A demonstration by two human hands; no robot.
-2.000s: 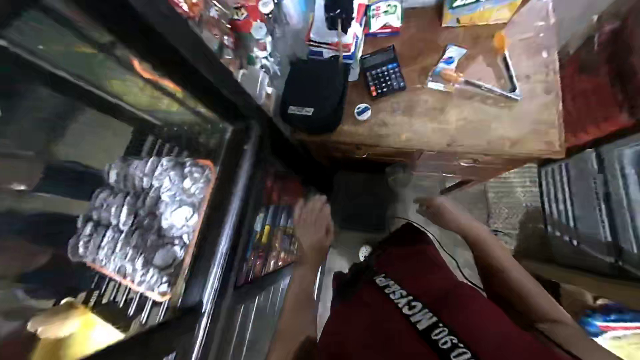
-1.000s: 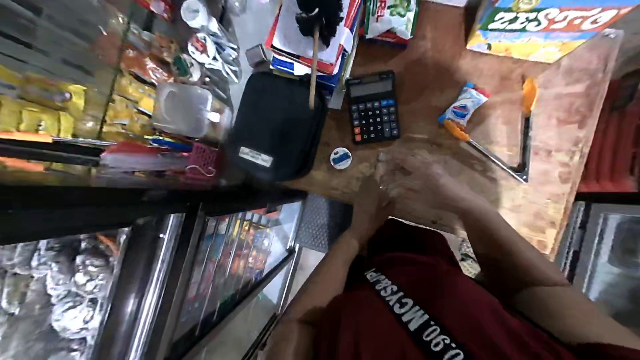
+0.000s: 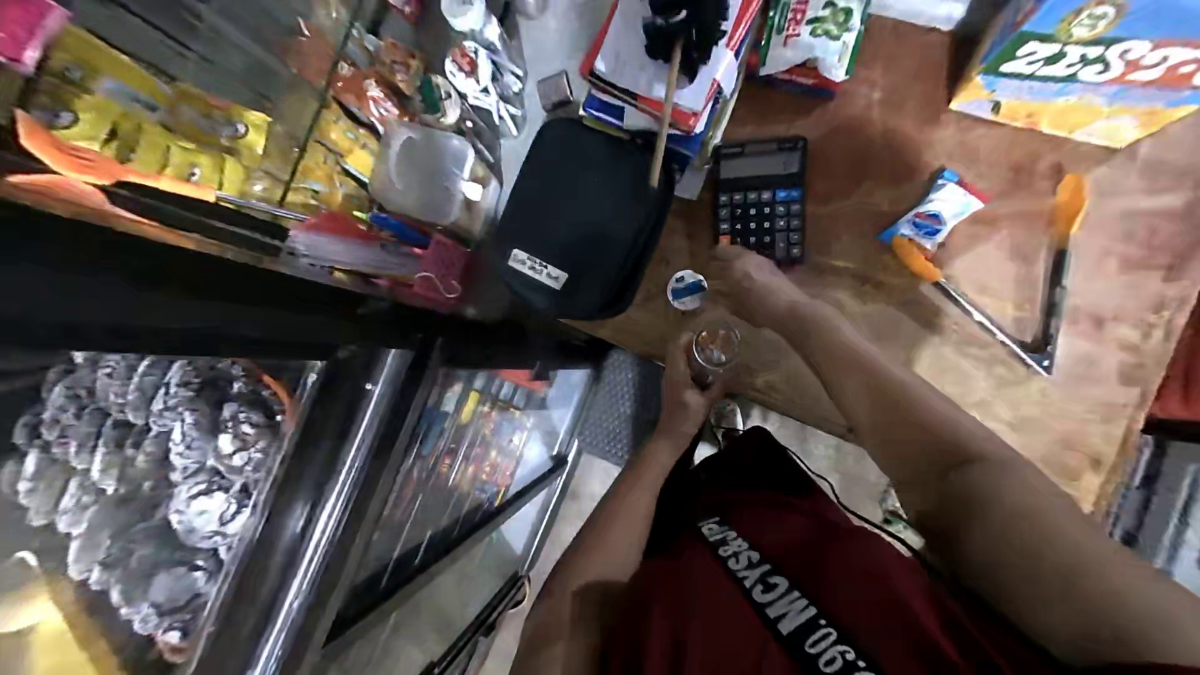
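Note:
My left hand (image 3: 692, 389) is closed round a small clear jar or glass (image 3: 715, 347) at the table's front edge; its contents cannot be made out. Just beyond it lies a round white lid or disc (image 3: 687, 290) with a blue mark. My right hand (image 3: 750, 286) reaches over the wooden table, its fingertips at the lower left corner of a black calculator (image 3: 761, 197); whether they hold anything is not clear. A black zip case (image 3: 586, 220) lies left of the calculator. To the right are a small white and blue packet (image 3: 935, 208) and tongs (image 3: 1041, 352) with orange tips, spread apart.
A stack of papers and folders (image 3: 609, 56), a green and white packet (image 3: 814, 37) and a printed carton (image 3: 1087, 70) stand along the back. At left are a glass display case with yellow packets (image 3: 187, 141) and foil-wrapped items (image 3: 206, 506) behind a dark frame.
Both hands, apart and short of the table two seconds ago, have come to its front edge. The right hand has moved to the calculator's corner. The jar now shows in my left hand. The view has shifted closer.

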